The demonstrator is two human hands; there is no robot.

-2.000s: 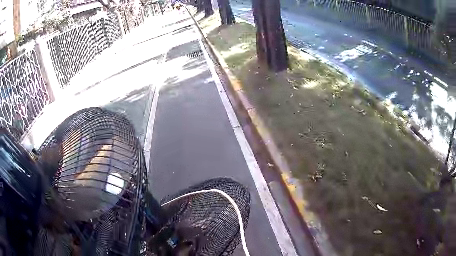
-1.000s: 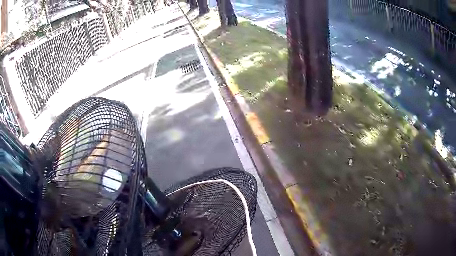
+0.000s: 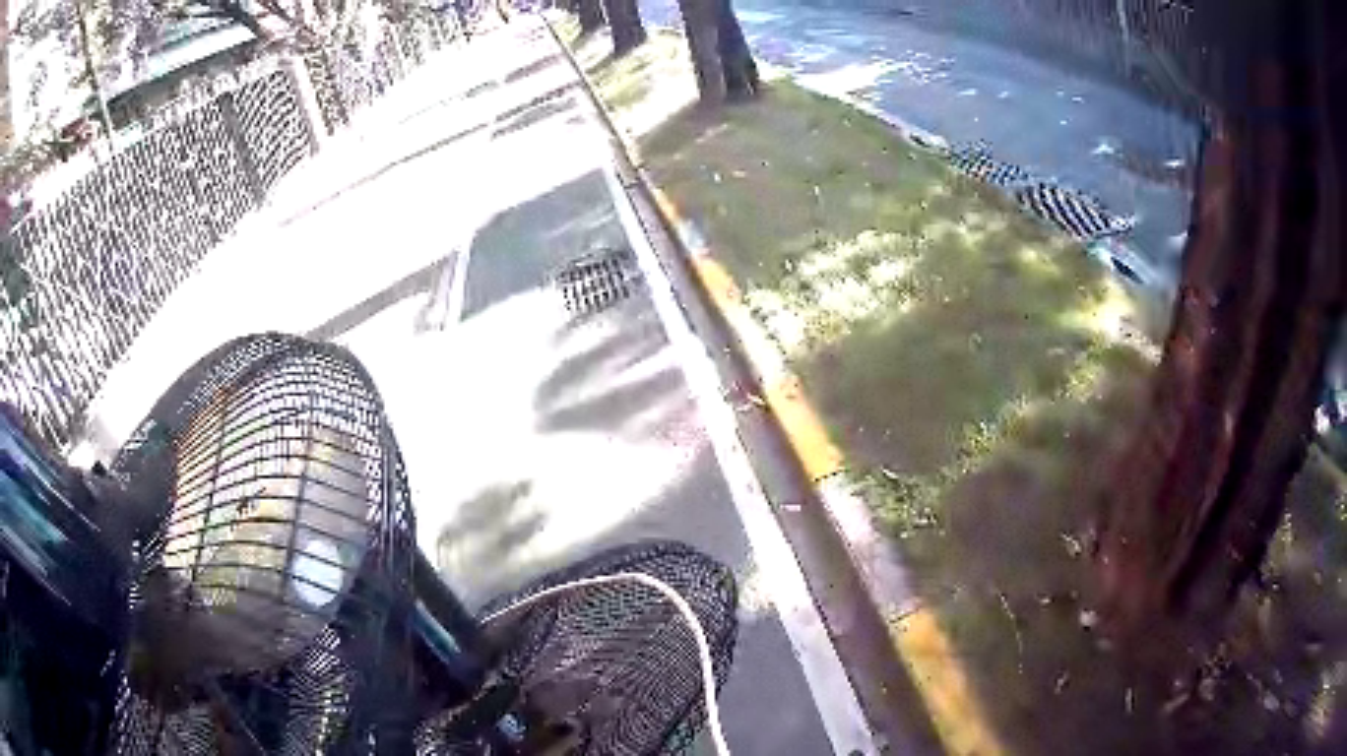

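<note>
A large black domed wire fan cage (image 3: pixel 273 488) fills the lower left of the head view, with blurry pale blades inside. A second, flatter black fan cage (image 3: pixel 635 650) lies at bottom centre. A pale cord (image 3: pixel 672 594) curves over it. A dark bar (image 3: pixel 440 609) shows between the two cages. A glossy black-teal shape (image 3: pixel 45 510) is cut off at the left edge; I cannot tell what it is. Neither of my hands is in view, and what supports the fans is hidden.
A marked lane (image 3: pixel 554 377) with a drain grate (image 3: pixel 594 281) runs ahead. A metal fence (image 3: pixel 163 207) stands at left. At right are a yellow-painted kerb (image 3: pixel 798 428), a grass strip (image 3: pixel 901 318), a near tree trunk (image 3: pixel 1256 340), a farther tree (image 3: pixel 715 52) and a road (image 3: pixel 946 74).
The near tree trunk has shifted right and grown larger. The drain grate is closer. The fans and cord keep nearly the same place, with slight shifts in the picture.
</note>
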